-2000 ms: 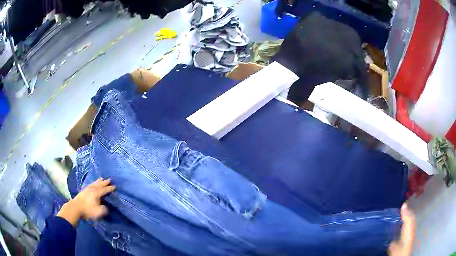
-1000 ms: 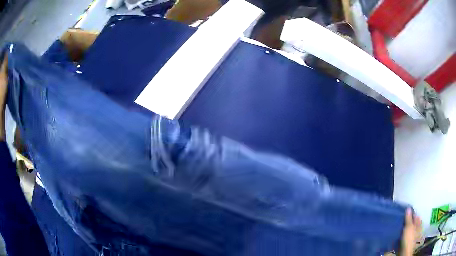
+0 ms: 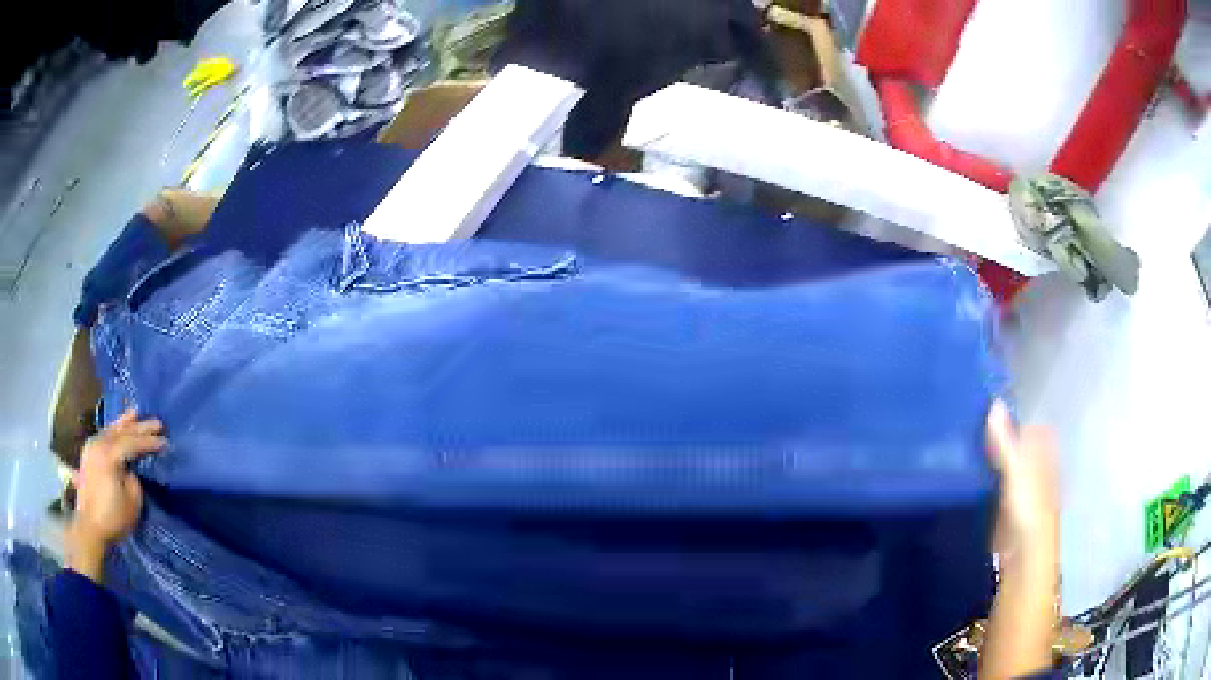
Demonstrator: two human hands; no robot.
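Note:
Blue denim cargo jeans lie stretched across the dark navy ironing table pad. The upper trouser leg spans from left to right, with a cargo pocket at its far edge. My left hand holds the near edge of the jeans at the waistband end on the left. My right hand is at the leg hem on the right, slightly blurred, its fingers at the hem corner. More denim hangs at the near left side, below the upper leg.
Two white arms stand at the table's far edge; a greenish cloth hangs at the right one's end. Red pipes are at far right. A grey stack of pieces is at far left. A green warning label is at right.
The jeans were blurred and slanted across the table; now they lie straighter and the upper leg is spread wide. My left hand has come back from the left picture edge onto the denim's near edge.

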